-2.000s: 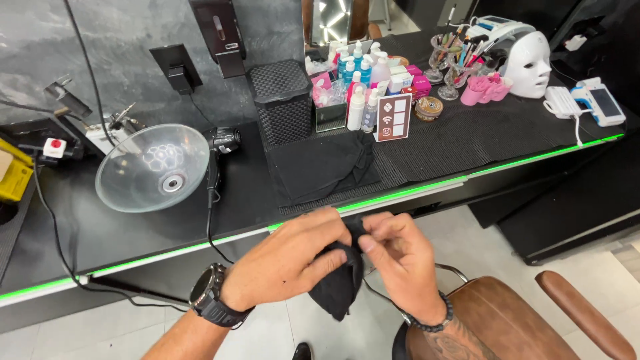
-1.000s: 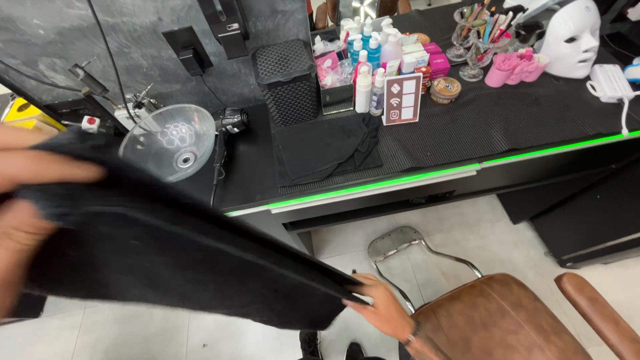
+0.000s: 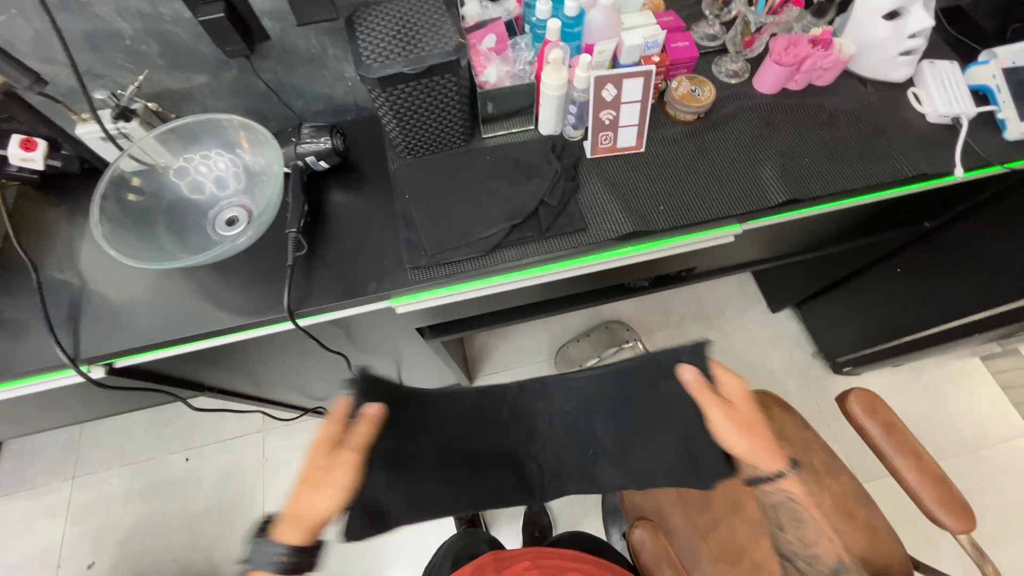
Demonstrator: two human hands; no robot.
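A black cloth [image 3: 536, 440] is stretched out flat between my two hands, in front of the counter's edge and above the floor. My left hand [image 3: 340, 456] grips its left end, thumb on top. Its right end is pinched in my right hand [image 3: 728, 412], near the upper corner. Another black cloth [image 3: 480, 196] lies folded on the ribbed mat of the counter, beyond the one I hold.
A glass bowl basin [image 3: 188, 192] and a hair dryer [image 3: 308, 152] with its cord stand at left on the counter. Behind the folded cloth are a woven black bin [image 3: 416, 88], bottles and a small sign [image 3: 620, 112]. A brown leather chair [image 3: 696, 520] is at lower right.
Two seconds ago the cloth was bunched between my hands; a second ago it was spread out at the left. Now it is held level in front of me. The view has shifted.
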